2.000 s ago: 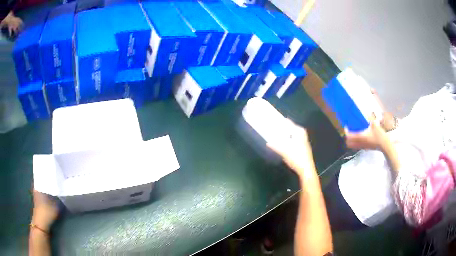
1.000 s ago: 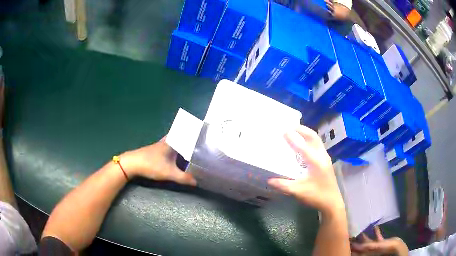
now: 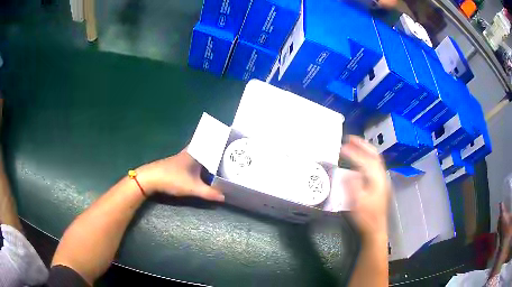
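The open carton [image 3: 258, 203] stands on the bench in front of me, its lid [image 3: 286, 120] raised at the back and white inside. The white device [image 3: 275, 168] lies inside it, with a round ringed mark near each rounded end. My left hand [image 3: 179, 178] holds the carton's left end, below the raised left side flap [image 3: 209, 140]. My right hand [image 3: 368, 182] is blurred at the right end, by the right side flap [image 3: 342, 190]; its fingers are apart, and touching the flap cannot be told for sure.
Stacked blue cartons [image 3: 325, 61] stand behind and to the right on the dark green bench [image 3: 101, 112]. Another open carton [image 3: 418, 207] lies close to my right hand. Parts of other people show at the left edge and lower right. A metal rail [image 3: 477, 50] runs at upper right.
The device has gone from my right hand at the right down into the carton. My right hand has let go of it and moved to the right flap. My left hand stays on the carton.
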